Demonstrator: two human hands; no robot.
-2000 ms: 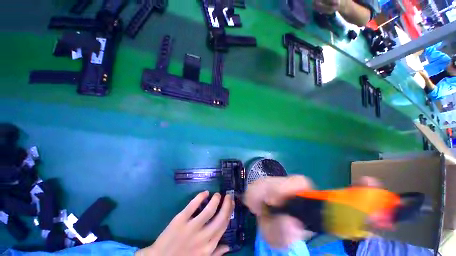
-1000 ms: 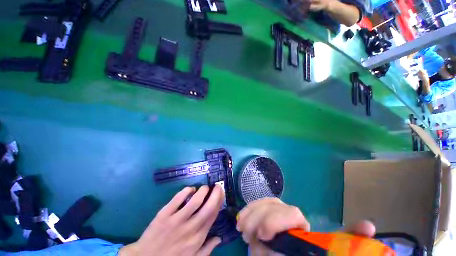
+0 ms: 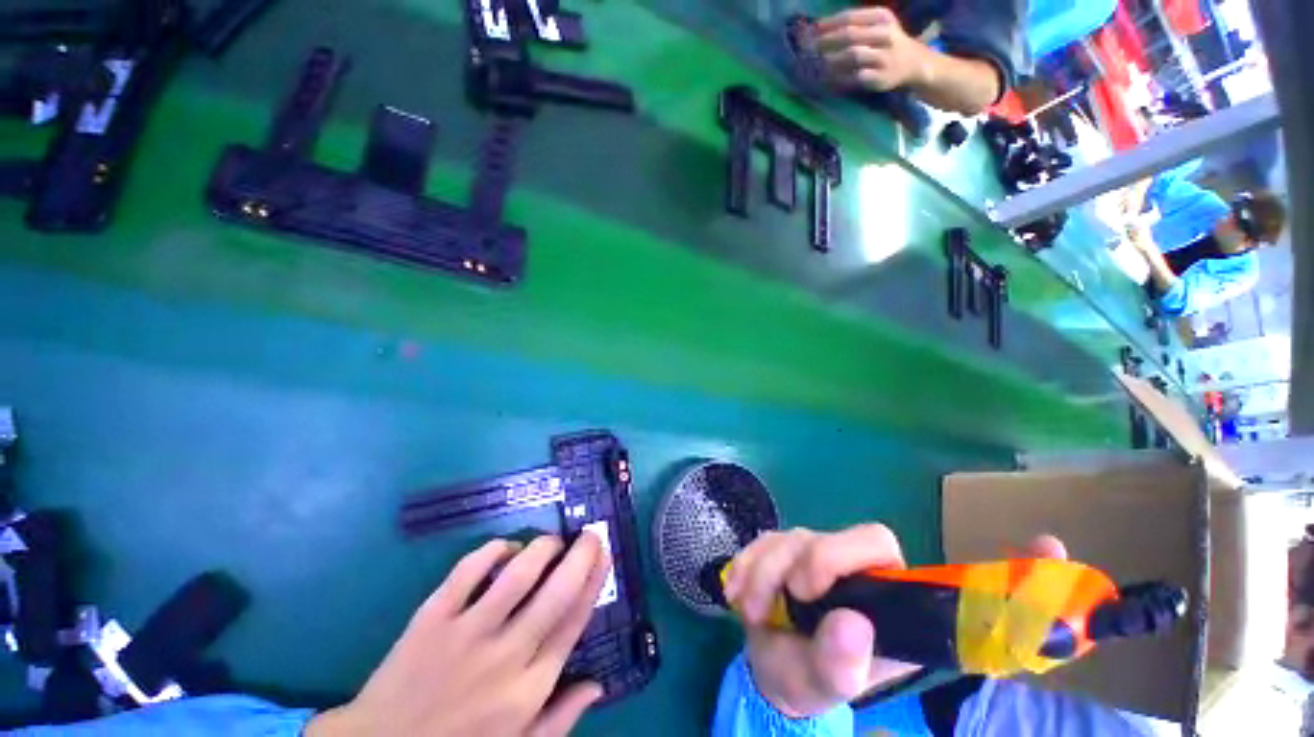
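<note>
A black bracket body (image 3: 623, 576) lies on the teal table, its slotted arm (image 3: 483, 498) sticking out to the left. A white patch shows on the body. My left hand (image 3: 497, 634) lies flat over the body's left side with fingers spread, pressing on it and hiding part of it. My right hand (image 3: 814, 605) grips the orange, yellow and black electric screwdriver (image 3: 994, 616). Its front end is at the rim of the round screw dish (image 3: 698, 536), which holds dark speckled contents. The bit tip is hard to make out.
A heap of black clamp pieces (image 3: 180, 626) with white tabs lies at left. Part-built brackets (image 3: 368, 216) are spread over the green belt. An open cardboard box (image 3: 1074, 511) stands at right. Another person's hand (image 3: 872, 55) is at the top; a person in light blue (image 3: 1196, 238) is farther right.
The screwdriver has moved off the bracket body to the screw dish. My left hand stays on the body, and more of the body and its white patch now shows. The view has shifted.
</note>
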